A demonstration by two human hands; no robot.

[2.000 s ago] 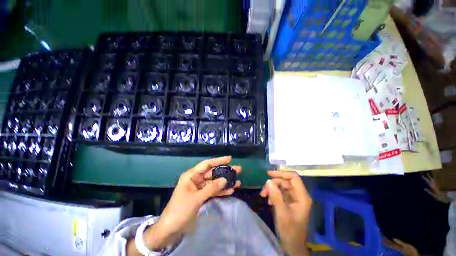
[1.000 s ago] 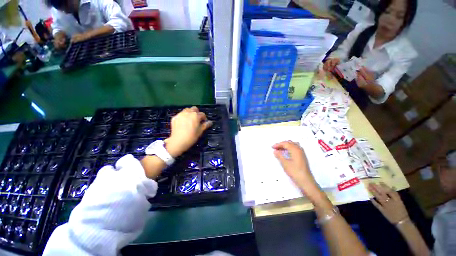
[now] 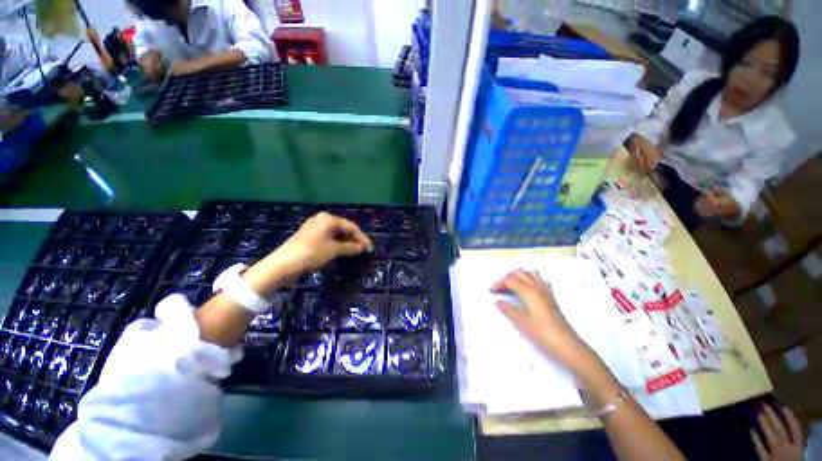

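Observation:
My left hand (image 3: 324,243) is over the main black tray (image 3: 439,342), above its upper middle pockets. Its thumb and fingers meet at the tips; I cannot tell whether something small is between them. Several pockets show shiny ring shapes. My right hand (image 3: 534,311) is over the white sheets (image 3: 518,378), thumb and forefinger slightly apart, with nothing visible between them. No round black part shows clearly in either hand.
A second black tray (image 3: 68,315) lies at far left. A blue file basket (image 3: 532,171) stands behind the sheets. White and red packets (image 3: 644,288) lie on the yellow table (image 3: 721,396). Another person's hand (image 3: 780,432) is at lower right. Two people sit beyond.
The round black part pinched in my left hand two seconds ago no longer shows. Both hands went forward, left over the tray and right over the sheets. The view has tilted up.

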